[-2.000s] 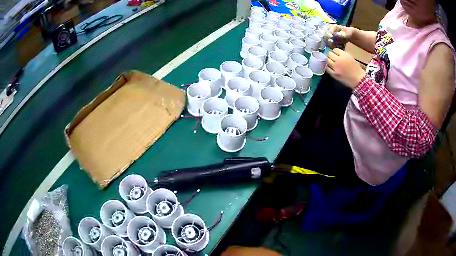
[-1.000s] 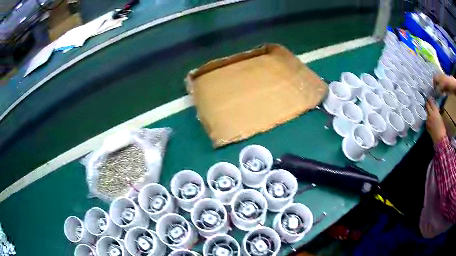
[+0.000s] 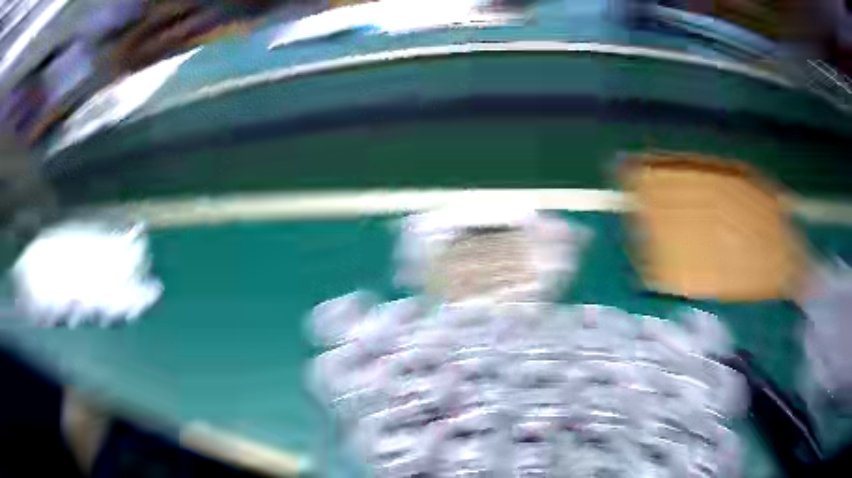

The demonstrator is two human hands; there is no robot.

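The frame is strongly blurred by motion. Rows of white motor housings (image 3: 532,392) fill the bottom middle of the bench; single cups and their motors cannot be made out. The clear plastic bag of screws (image 3: 486,261) lies just behind them. The black electric screwdriver (image 3: 780,411) lies at the right of the group, partly cut off by the lower edge. Neither my left hand nor my right hand can be made out in the frame.
The cardboard tray (image 3: 715,229) lies at the right. A white heap of small parts (image 3: 89,273) lies at the left. The dark green conveyor belt (image 3: 392,154) runs behind the pale edge rail (image 3: 308,203). More white housings (image 3: 831,322) show at the right edge.
My view has swung left. The tray, screwdriver and cups have shifted right in the picture, the white heap has come into view, and the other person has left it.
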